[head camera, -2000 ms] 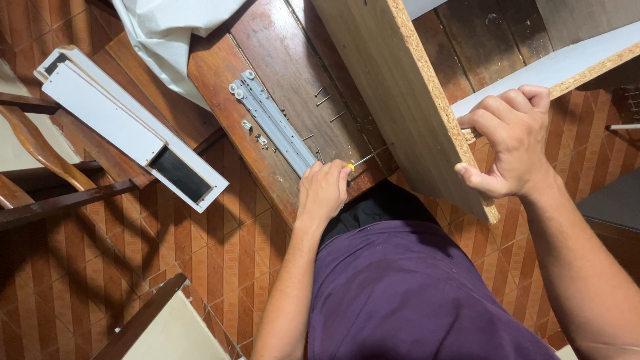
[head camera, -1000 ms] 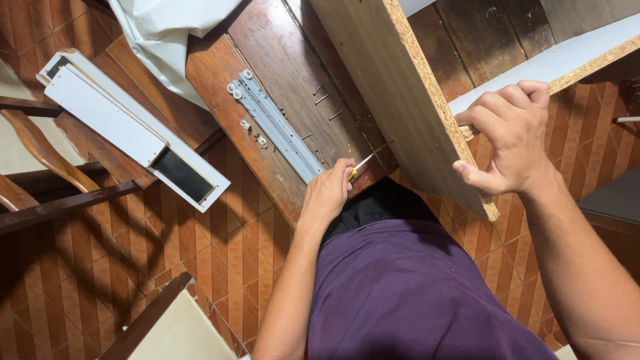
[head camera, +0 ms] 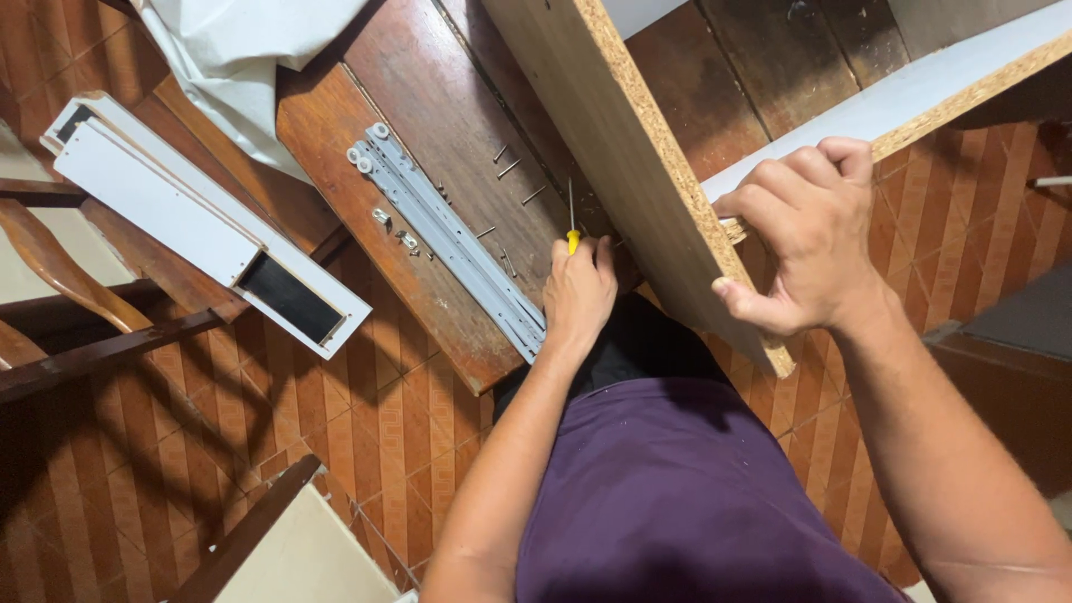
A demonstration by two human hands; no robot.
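My left hand [head camera: 579, 289] holds a screwdriver [head camera: 573, 241] by its yellow handle, the thin shaft pointing away from me over the wooden table. Beside that hand lie grey metal drawer slides [head camera: 452, 243] with white rollers at their far end. Several screws [head camera: 508, 168] are scattered to the right of the slides, and small metal fittings [head camera: 406, 240] lie to their left. My right hand [head camera: 800, 239] grips the raw edge of an upright particleboard panel [head camera: 662, 167], thumb on the near side and fingers over a small wooden piece at the edge.
A white panel [head camera: 921, 92] joins the cabinet at right. White drawer parts [head camera: 159, 193] rest at left by a wooden chair [head camera: 67, 276]. A white cloth [head camera: 243, 75] hangs at the table's [head camera: 469, 352] far left corner. Another chair [head camera: 293, 544] stands at the bottom, on the tiled floor.
The screwdriver in my left hand has swung from pointing right, at the panel, to pointing away from me. My right hand has stayed on the panel edge.
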